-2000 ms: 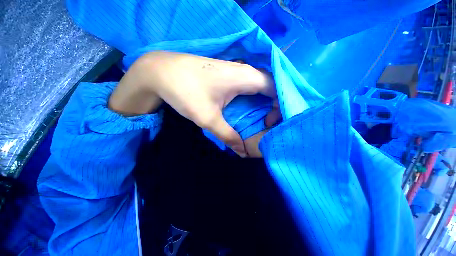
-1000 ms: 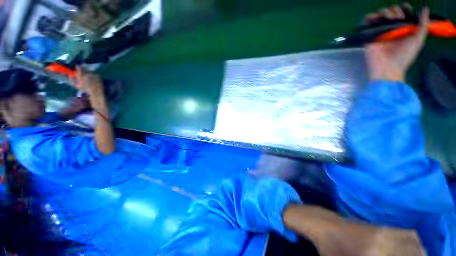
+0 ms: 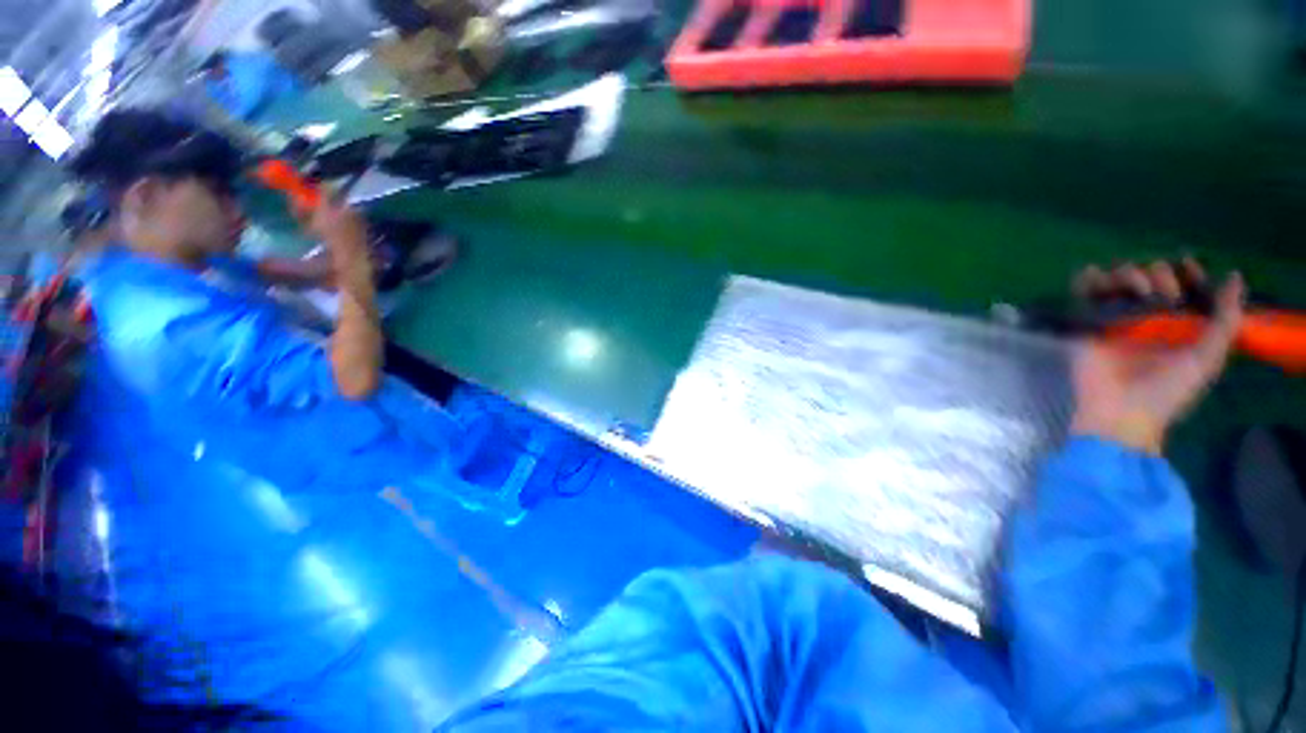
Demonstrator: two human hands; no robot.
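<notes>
My right hand point(image 3: 1146, 375) is at the right, palm partly showing, with its fingers closed around an orange-and-black electric screwdriver point(image 3: 1268, 340). The tool lies roughly level, its dark tip end pointing left over the mat's back right corner. A silvery textured mat point(image 3: 859, 423) lies on the green bench, left of my right hand, with no part on it. My left sleeve point(image 3: 759, 644) shows at the bottom centre; my left hand is not visible. The picture is blurred.
An orange-red compartment tray point(image 3: 859, 65) with dark parts is at the back. A person point(image 3: 215, 329) in blue at the left holds an orange tool. Black parts point(image 3: 480, 148) lie on a pale sheet behind. A dark round dish point(image 3: 1272, 494) is at the right edge.
The view has swung from my lap to the bench. Since the middle frame, the mat and right hand appear lower, the tray has entered view, and my left hand has gone out of sight.
</notes>
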